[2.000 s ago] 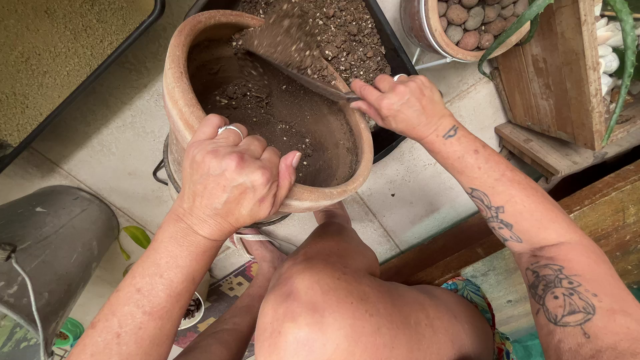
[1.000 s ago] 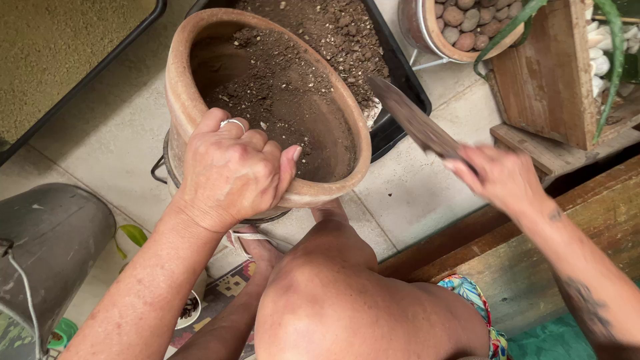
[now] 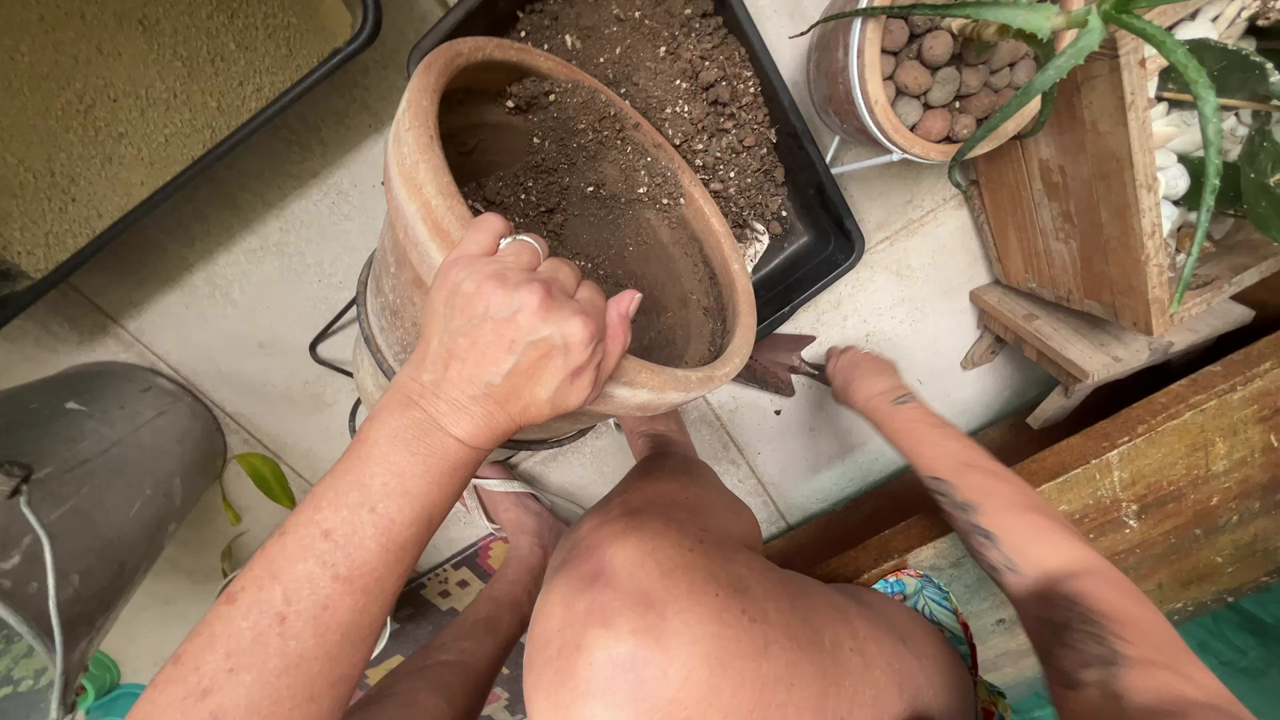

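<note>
A terracotta pot point(image 3: 420, 210) leans tilted in a dark wire stand point(image 3: 335, 345), its mouth turned toward the upper right. Dark potting soil point(image 3: 590, 190) lies inside it. My left hand point(image 3: 515, 325) grips the near rim, fingers curled over the edge. Low at the right of the pot, my right hand point(image 3: 862, 378) is closed on the handle of a garden trowel point(image 3: 775, 364). The trowel's blade is partly hidden by the rim and points left, close to the floor. Behind the pot, a black plastic tray point(image 3: 822, 255) holds more loose soil.
A second black-edged tray point(image 3: 250, 120) with sandy material is at upper left. A grey bucket point(image 3: 100, 490) lies at left. Upper right are a pot of clay pebbles point(image 3: 850, 80), an aloe-like plant point(image 3: 1205, 150) and a wooden planter point(image 3: 1085, 200). A wooden bench edge point(image 3: 1150, 480) runs lower right.
My right hand first held the trowel over the pot's mouth, then drew it out to the right; now it is lower, beside the rim near the floor. My left hand has stayed on the rim.
</note>
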